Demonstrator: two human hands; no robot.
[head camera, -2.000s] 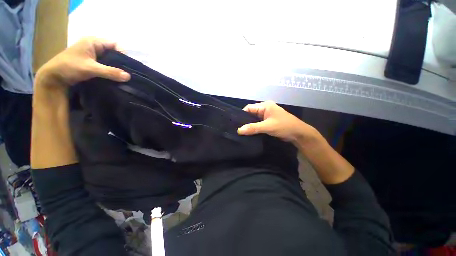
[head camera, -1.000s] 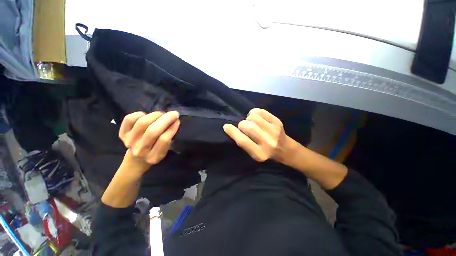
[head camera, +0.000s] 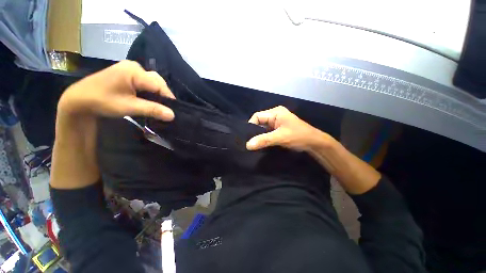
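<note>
A black garment (head camera: 197, 125) lies over my lap and the table's front edge, with its waistband pulled up between my hands. My left hand (head camera: 120, 93) pinches the waistband on the left between thumb and fingers. My right hand (head camera: 280, 128) pinches it on the right. A thin black loop (head camera: 135, 18) sticks out from the garment's top corner over the table. A small pale tag (head camera: 157, 139) shows below my left hand. The rest of the garment's folds are too dark to tell.
The white table (head camera: 240, 32) has a printed ruler (head camera: 373, 80) along its grey edge. A black flat object (head camera: 473, 53) is at the right. Cardboard (head camera: 65, 26) and grey-blue cloth (head camera: 24, 34) are at the left. Scraps (head camera: 32, 229) litter the floor. A white strip (head camera: 167, 248) hangs before me.
My left hand has moved up and left and now grips the waistband from above. The garment's top corner has shifted right, and the pale tag has come into view.
</note>
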